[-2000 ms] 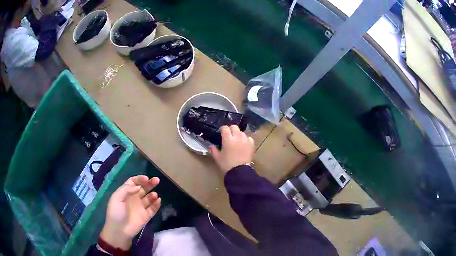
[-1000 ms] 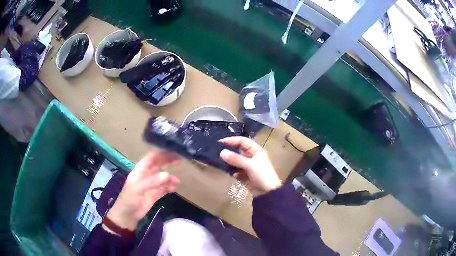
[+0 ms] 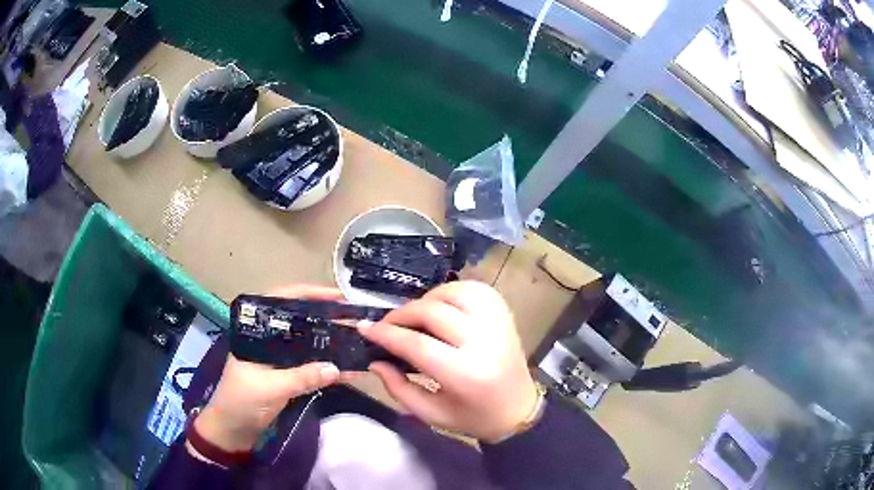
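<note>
A black control panel [image 3: 311, 333] is held level in front of me, over the bench's near edge. Its back faces up, with a dark circuit board and pale components at its left end. My left hand [image 3: 259, 383] grips its left part, thumb along the near edge and fingers behind the far edge. My right hand [image 3: 460, 359] holds its right end, fingertips on the upper face, and hides that end. A white round tub [image 3: 342, 251] just behind the panel holds several more black panels.
Three white tubs [image 3: 331, 191] of black panels stand at the back left. A green crate [image 3: 57, 354] is at the left. A clear bag [image 3: 487, 191] hangs by the metal post [image 3: 613, 110]. A bench device [image 3: 609, 340] and a sample panel [image 3: 733, 455] lie right. A person's sleeve [image 3: 46, 144] shows far left.
My right hand took a panel out of the near tub and brought it towards me. My left hand, empty before, has closed on its left part. The panel is now level and steady.
</note>
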